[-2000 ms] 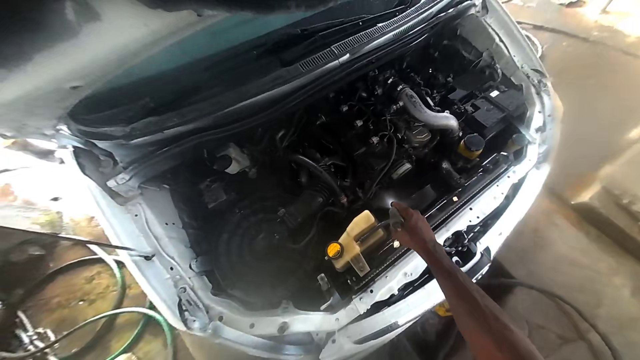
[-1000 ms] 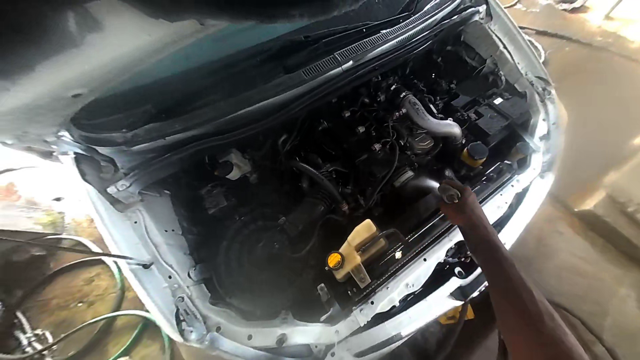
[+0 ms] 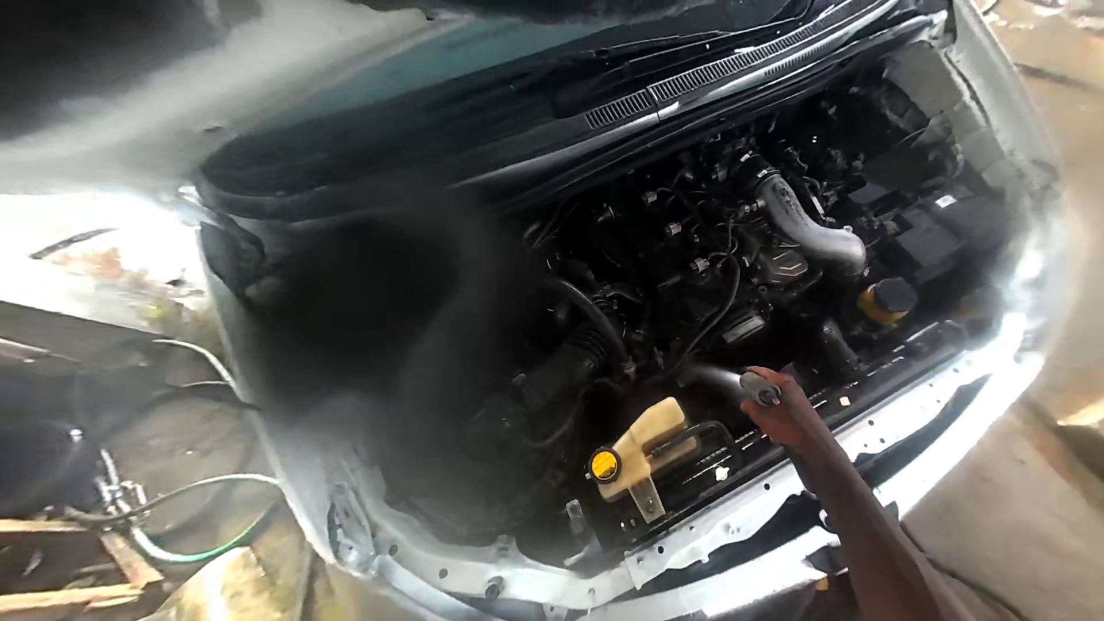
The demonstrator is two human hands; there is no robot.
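Note:
In the head view, my right hand [image 3: 780, 405] is closed around a spray nozzle [image 3: 760, 388] above the front edge of a car's engine bay. A white jet of spray [image 3: 718, 376] leaves the nozzle toward the left, and mist hangs over the dark left part of the bay. A cream plastic coolant reservoir [image 3: 651, 440] with a yellow cap [image 3: 605, 465] lies just left of and below the hand. Behind the hand are the engine, a silver intake pipe [image 3: 806, 226] and a yellow reservoir with a black cap [image 3: 888, 300]. My left hand is out of view.
The raised hood [image 3: 112, 138] covers the upper left. A pale front body crossmember [image 3: 690, 556] runs along the near edge. Green and pale hoses [image 3: 194, 556] and wooden pieces [image 3: 69, 599] lie on the ground at left.
My right hand, holding the nozzle, has moved left from near the yellow reservoir with the black cap. Much more mist now covers the left side of the bay.

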